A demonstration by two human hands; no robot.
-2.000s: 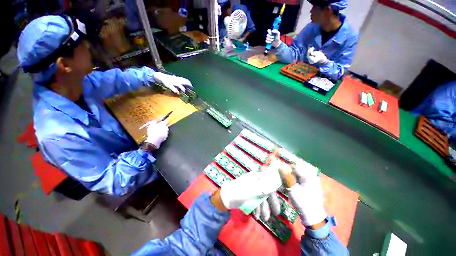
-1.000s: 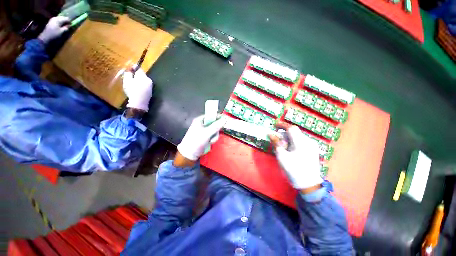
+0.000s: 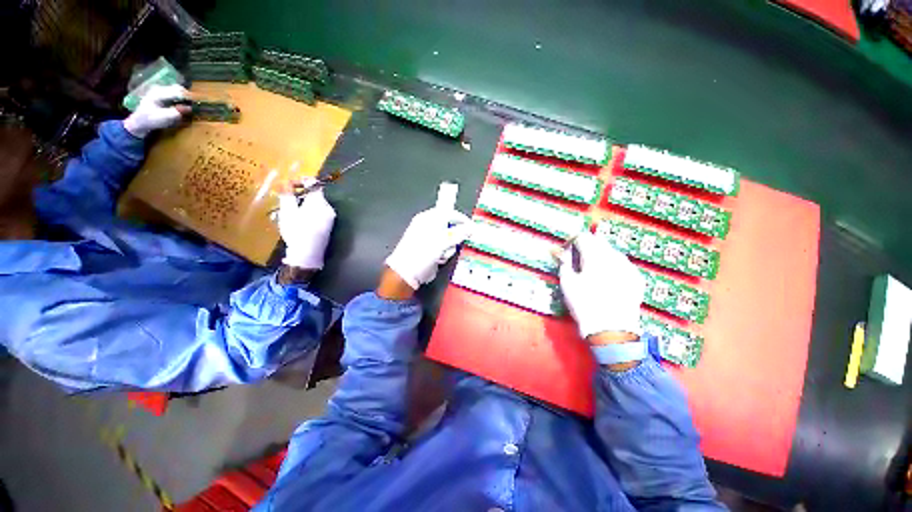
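Green circuit boards lie in two columns on a red mat (image 3: 760, 300). The left column's boards, such as the lowest one (image 3: 505, 285), show white tops. A white strip (image 3: 512, 244) lies along the board just above it, between my hands. My gloved left hand (image 3: 428, 248) is at that board's left end, closed on a pale strip stack (image 3: 447, 196) that sticks up. My gloved right hand (image 3: 603, 285) pinches the strip's right end; its fingertips are partly hidden. In the right column the top board (image 3: 680, 168) is white; the lower ones (image 3: 660, 245) show bare components.
A spare strip pile (image 3: 889, 330) and a yellow slip (image 3: 855, 355) lie right of the mat. A single board (image 3: 422, 112) lies beyond the mat's left corner. At left, a neighbour's gloved hand (image 3: 306, 228) holds a thin tool over a tan mat (image 3: 240, 170).
My hands have moved from the lowest left-column board to the one above it, which now carries a white strip. The lowest board is now uncovered by my hands and white. The view has shifted slightly.
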